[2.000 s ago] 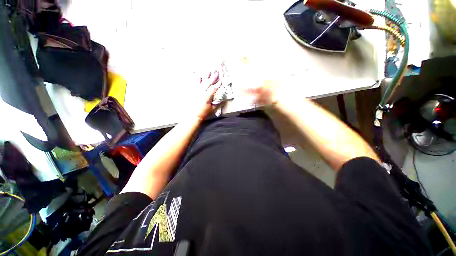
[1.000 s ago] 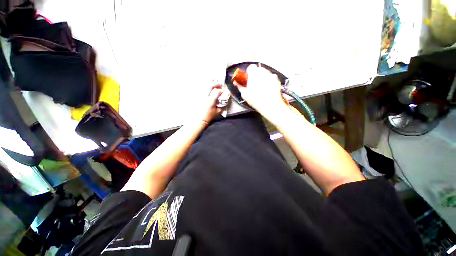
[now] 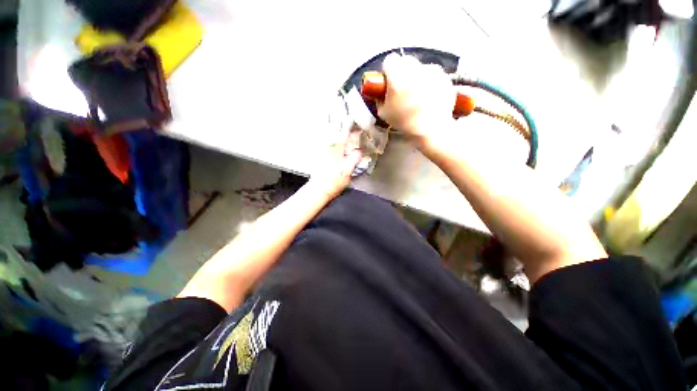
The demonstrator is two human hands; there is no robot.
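The steam iron (image 3: 374,85) has a dark soleplate and an orange-brown handle. It is on the white table a little beyond my left hand. My right hand (image 3: 416,95) is closed around its handle. My left hand (image 3: 348,156) is at the table's near edge, just left of and nearer than the iron, with its fingers on a small crumpled pale cloth (image 3: 370,145). The hand and cloth are blurred, so the grip is only partly clear. What lies under the iron is hidden.
A dark bundle (image 3: 126,92) with maroon edges lies at the white table's (image 3: 260,92) left end, with a yellow piece (image 3: 177,40) beside it. The green-blue hose (image 3: 520,111) arcs right from the iron. A dark-and-white heap (image 3: 604,17) is at upper right. A blue crate (image 3: 162,183) stands below left.
My right hand first reached the iron from the table's edge and brought it beside my left hand. Since then the view has turned, and both hands stay together with the iron and pale cloth.
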